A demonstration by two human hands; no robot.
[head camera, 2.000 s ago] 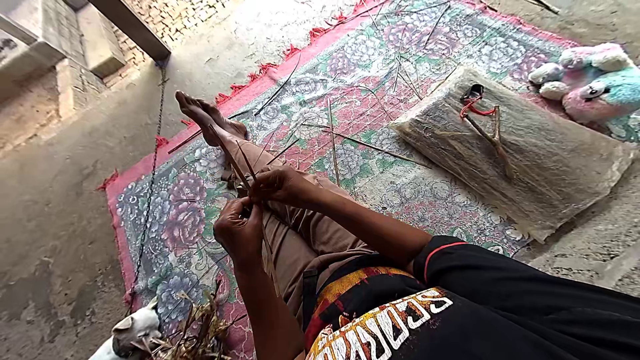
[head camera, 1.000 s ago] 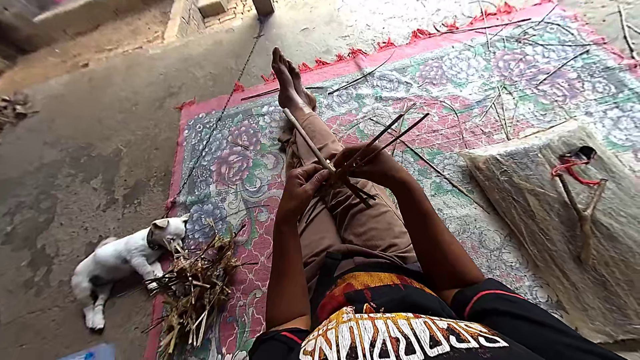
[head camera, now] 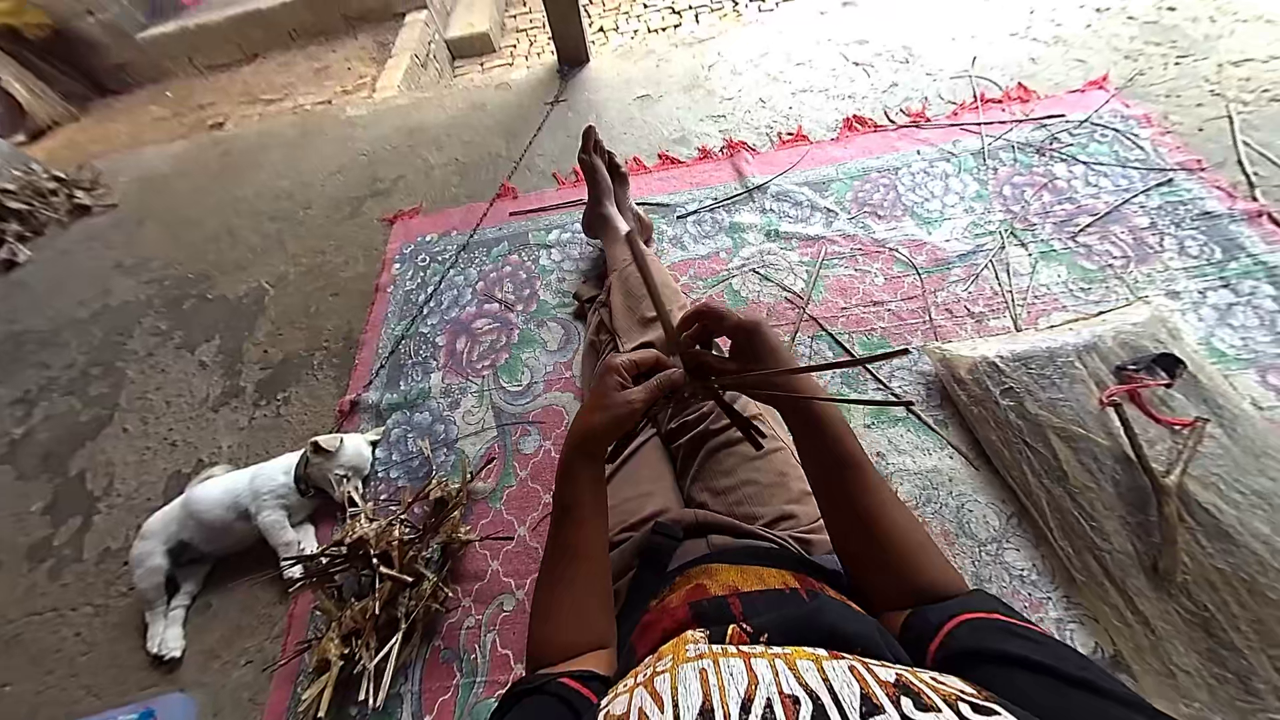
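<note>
Several thin, flat brown strips (head camera: pixel 815 368), which look like split cane or twigs, cross one another above my outstretched legs. My left hand (head camera: pixel 635 385) pinches them near the crossing, thumb and fingers together. Just to the right, my right hand (head camera: pixel 728 340) bends its fingers round the same crossing, close to the left hand. One strip points up toward my feet, two stick out to the right and short ends point down right. The crossing itself is partly hidden by my fingers.
A white puppy (head camera: pixel 240 520) lies at the left beside a heap of dry scraps (head camera: pixel 385 590). Thin sticks (head camera: pixel 1010 270) lie scattered over the floral mat (head camera: pixel 480 340). On the right, a forked-stick slingshot (head camera: pixel 1165 480) rests on a plastic-wrapped slab (head camera: pixel 1080 520).
Both hands stay together at the strips, whose ends have changed direction. The view has swung to the left since two seconds ago, bringing the whole puppy into sight.
</note>
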